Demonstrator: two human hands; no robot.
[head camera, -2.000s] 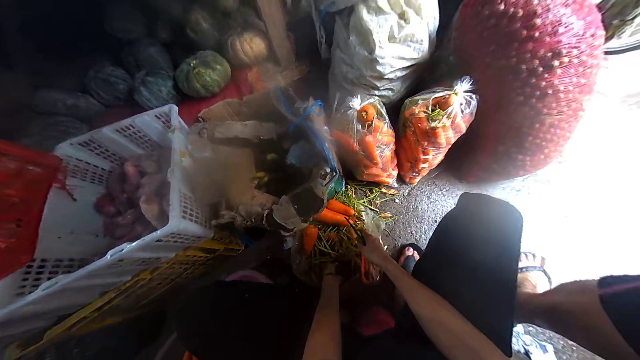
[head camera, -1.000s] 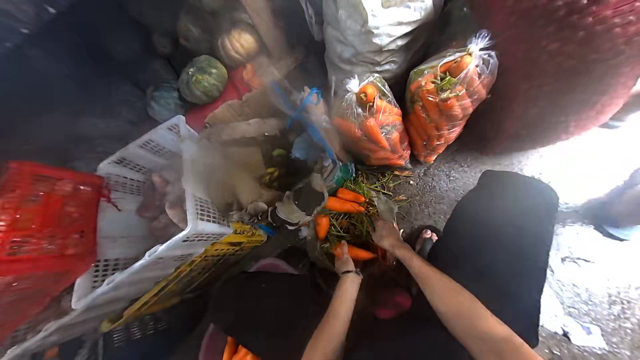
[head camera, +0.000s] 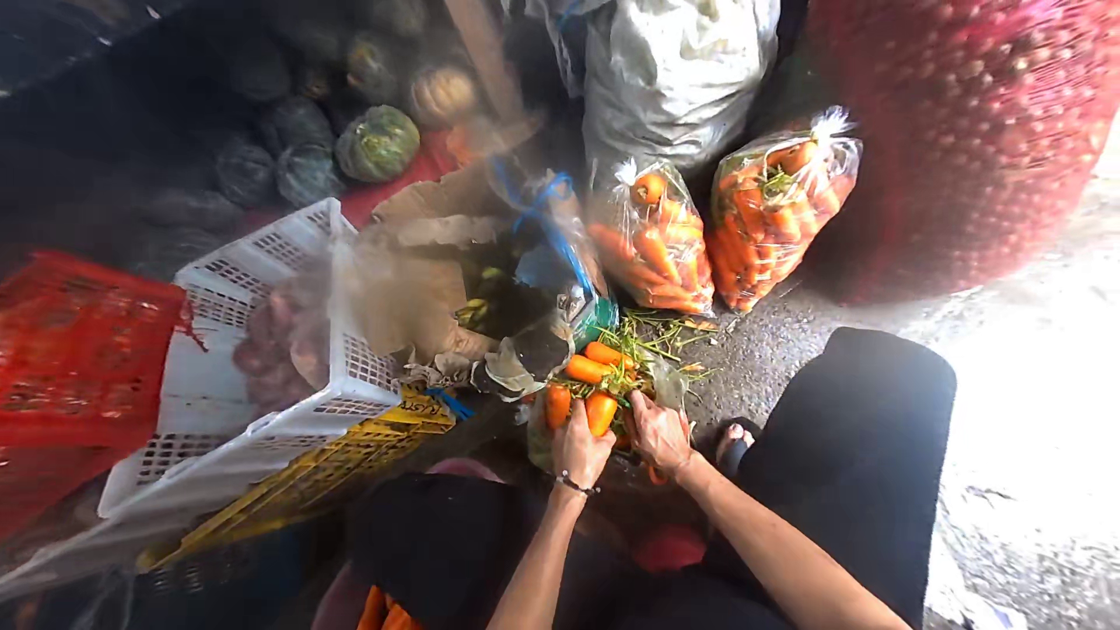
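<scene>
My left hand (head camera: 583, 451), with a dark bracelet at its wrist, is closed around a carrot (head camera: 600, 413) at the near side of a clear plastic bag (head camera: 669, 381). Close on its right, my right hand (head camera: 661, 434) is at the bag's opening, fingers bent; whether they grip the bag or a carrot is unclear. More carrots (head camera: 587, 369) and green stems (head camera: 623, 381) lie in the bag's mouth, just beyond both hands. Two tied clear bags of carrots (head camera: 658, 249) (head camera: 770, 214) stand farther off on the ground.
At left are a white plastic crate (head camera: 306, 420) holding reddish produce, a red crate (head camera: 87, 350) and a yellow crate (head camera: 324, 472). Squashes (head camera: 378, 144) lie behind. A white sack (head camera: 678, 79) and a large red mesh sack (head camera: 971, 149) stand at the back. Loose stems (head camera: 669, 337) litter the ground.
Two seconds ago my left hand was low in the bag; now it is at a carrot near the top. My right hand stays by the bag's right side. The view has shifted.
</scene>
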